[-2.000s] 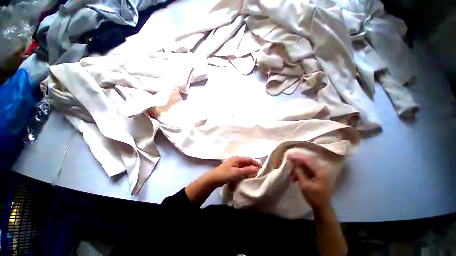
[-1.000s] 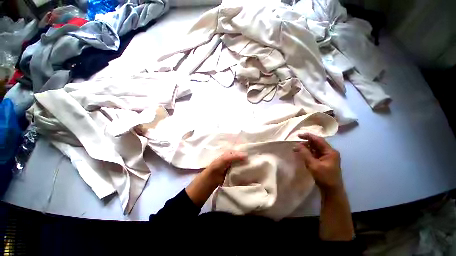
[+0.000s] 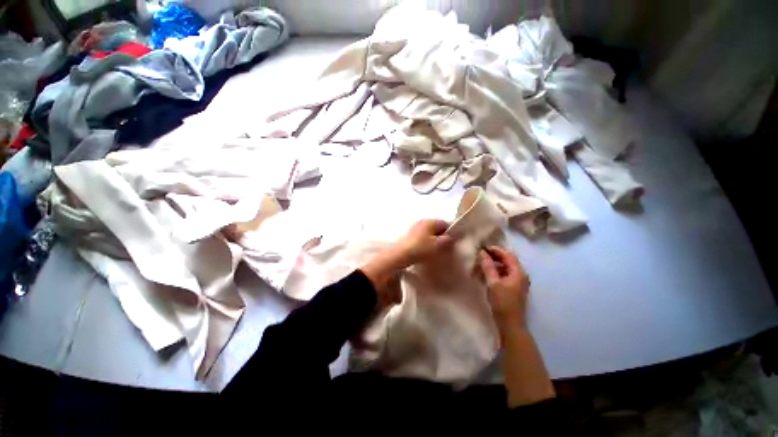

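A cream garment (image 3: 444,320) lies at the table's front edge, its upper end raised into an open, folded rim between my hands. My left hand (image 3: 424,243) grips the cloth near this rim. My right hand (image 3: 505,275) is at the garment's right side, thumb and fingers pinched together at the cloth edge. Whether a small tool is in the right palm cannot be seen. The garment's left part runs across the table towards another cream piece (image 3: 145,247).
More cream garments (image 3: 495,102) are heaped at the back centre and right of the white-topped table (image 3: 631,290). Grey garments (image 3: 128,81) and dark cloth lie at the back left. A blue plastic bag (image 3: 10,222) and clear plastic are at the left edge.
My left hand has moved up and right to the garment's upper end, and my right hand has moved slightly left and down. The cloth's end is now lifted and turned between them.
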